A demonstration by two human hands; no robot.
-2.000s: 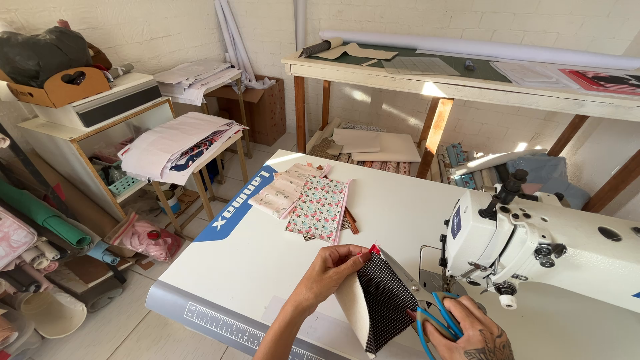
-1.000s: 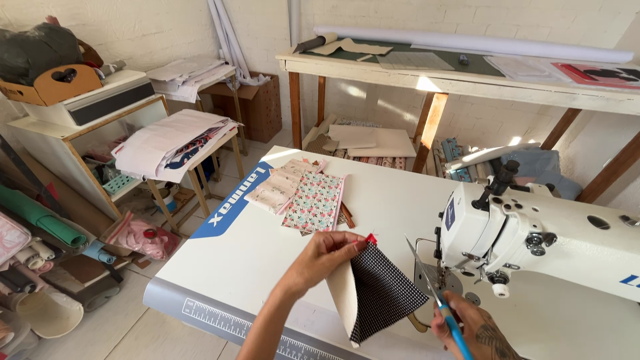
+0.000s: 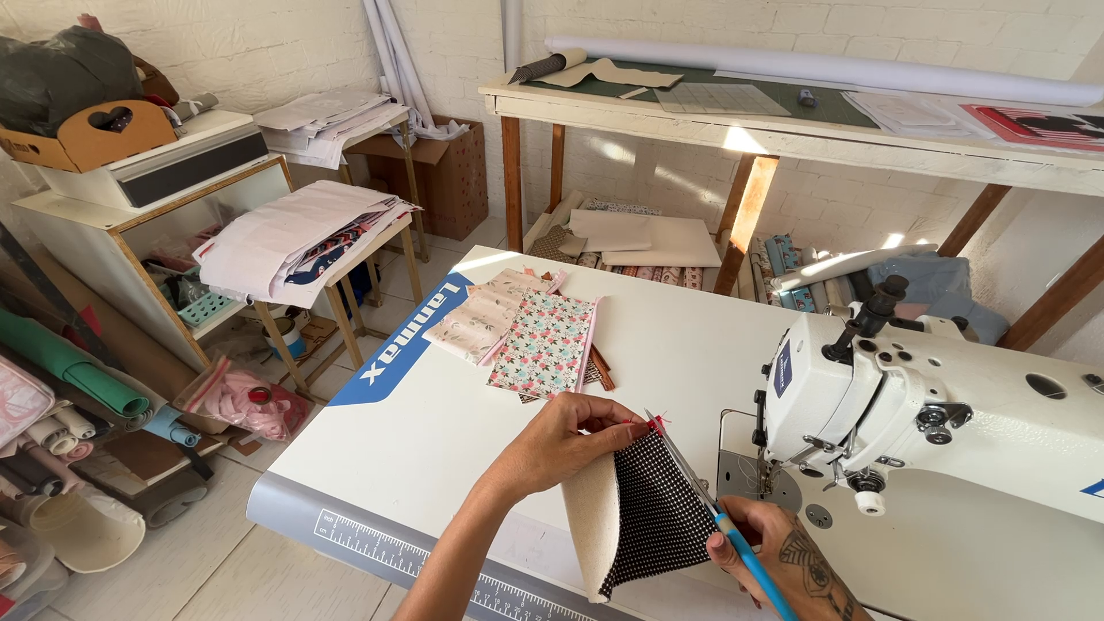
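My left hand (image 3: 573, 440) pinches the top corner of a black fabric piece with white dots (image 3: 660, 509), whose cream backing (image 3: 591, 522) hangs open beside it. Red trim (image 3: 657, 423) shows at that corner. My right hand (image 3: 768, 552) holds scissors with blue handles (image 3: 749, 565); their blades lie along the fabric's right edge, tips at the red trim. Right of the hands stands a white industrial sewing machine (image 3: 871, 405). Farther back on its table (image 3: 414, 448) lie a floral fabric pouch (image 3: 548, 343) and a pale pink leaf-print piece (image 3: 479, 317), partly overlapping.
A ruler strip (image 3: 379, 539) runs along the table's front edge. Behind is a long workbench (image 3: 621, 108) with a cutting mat and paper. At left are a stack of papers (image 3: 276, 233) on a small stand and fabric rolls (image 3: 78, 362).
The scissors, held away from the fabric a second ago, have moved to the left, and their tips are now at the red trim. My left hand keeps its hold on the corner.
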